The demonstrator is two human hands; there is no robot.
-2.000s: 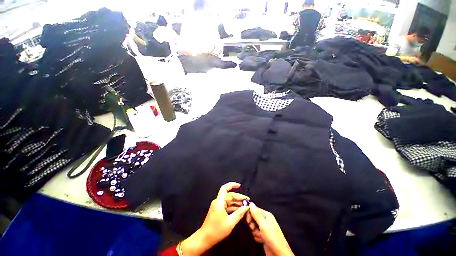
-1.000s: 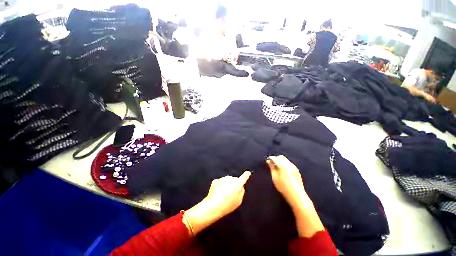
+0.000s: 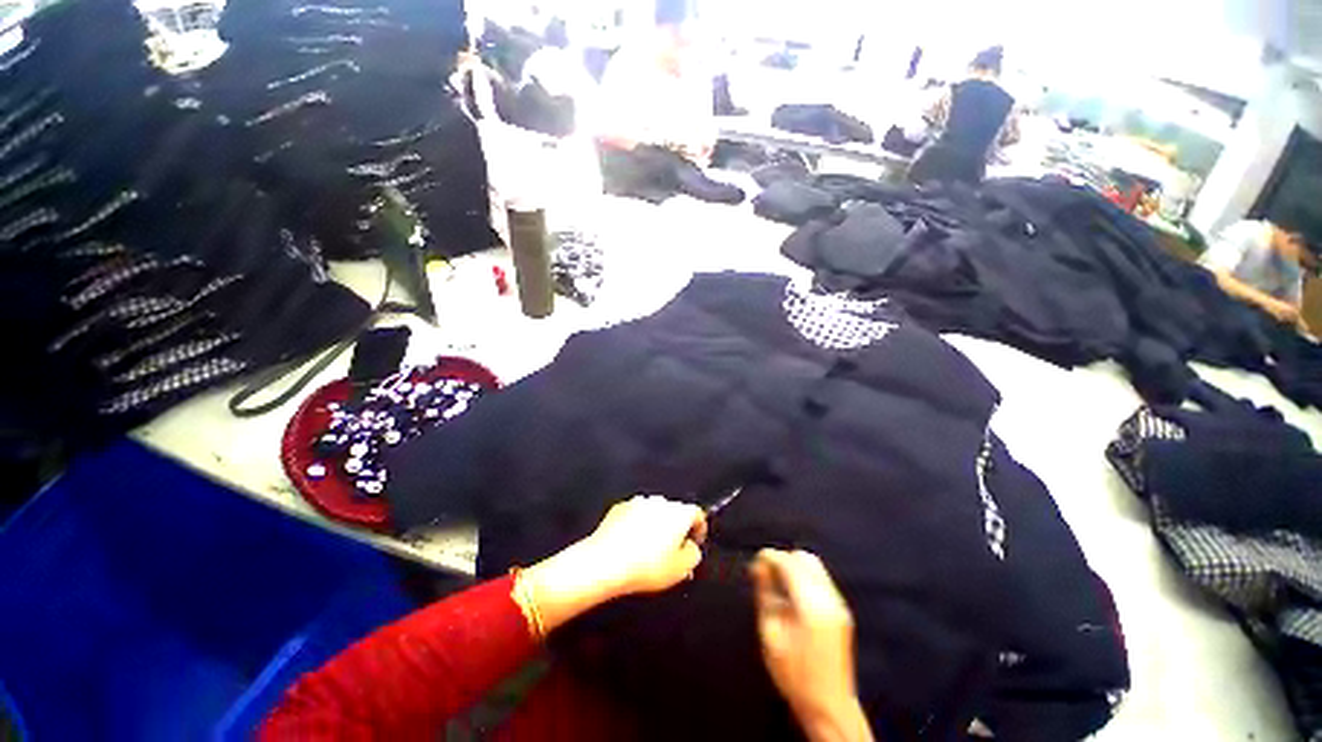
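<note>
The dark padded jacket [image 3: 884, 500] lies front up on the white table, with checked lining at its neck. My left hand [image 3: 645, 547] is closed over the lower front, left of the placket. A thin pointed item [image 3: 724, 502] sticks out from its fingertips towards the placket; whether it is a tool is unclear. My right hand [image 3: 806, 620] is just right of it, blurred, fingers curled, apart from the left hand; what it holds cannot be seen. The red tray [image 3: 308, 476] at the left holds many loose dark and whitish buttons or snaps.
Tall jacket stacks [image 3: 160, 218] stand at the left. A phone [image 3: 381, 352], strap [image 3: 297, 380] and olive flask [image 3: 531, 264] are near the tray. A jacket heap [image 3: 1000, 261] lies behind, a folded jacket [image 3: 1232, 486] at right. A blue bin [image 3: 160, 609] is below. People are behind.
My left hand stays near the placket, and a thin pointed item now shows at its fingertips. My right hand has moved down from the placket towards me. The view has shifted slightly.
</note>
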